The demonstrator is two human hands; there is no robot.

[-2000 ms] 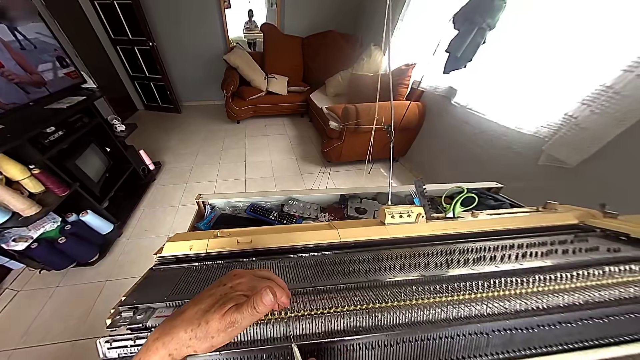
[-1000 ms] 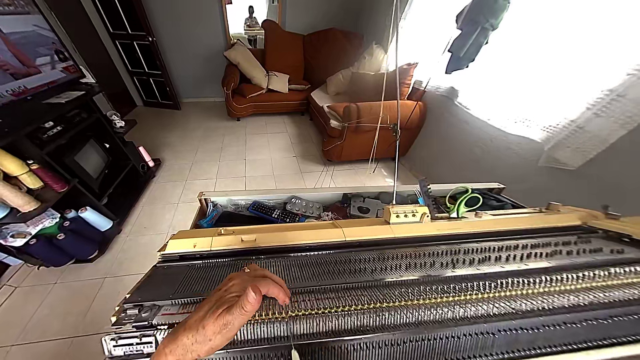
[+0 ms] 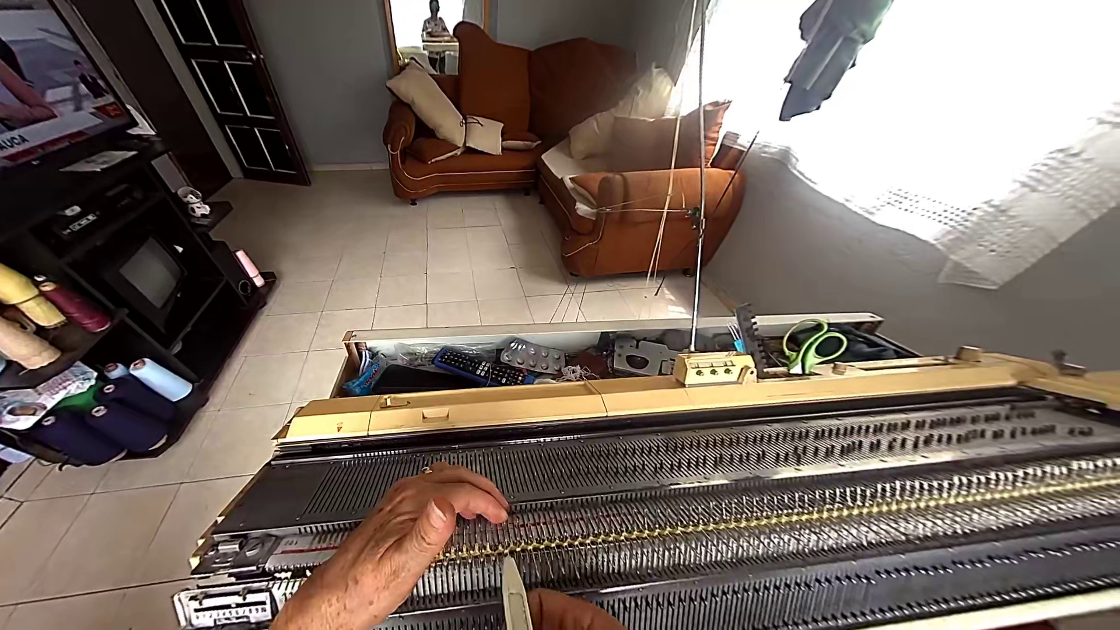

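Note:
A double-bed knitting machine [image 3: 752,490] fills the lower right, with yellow yarn [image 3: 665,532] running along the gap between its two needle beds. My left hand [image 3: 398,538] rests over the left part of the beds, thumb raised and fingers bent towards the needles; nothing shows in it. At the bottom edge my right hand [image 3: 569,610], mostly cut off, holds a pale, pointed flat tool [image 3: 514,591]. The tool's tip points up at the yarn line, right of my left hand. A yarn mast [image 3: 698,219] rises from the cream rail [image 3: 507,407].
Behind the rail, a long tray [image 3: 612,328] holds a remote control [image 3: 481,366], green-handled scissors [image 3: 814,346] and other items. Yarn cones [image 3: 131,424] fill the shelf at left. An orange sofa [image 3: 665,219] stands farther back, beyond the tiled floor.
The right hand and more of the pale tool have come into view at the bottom edge. My left thumb has lifted away from the fingers.

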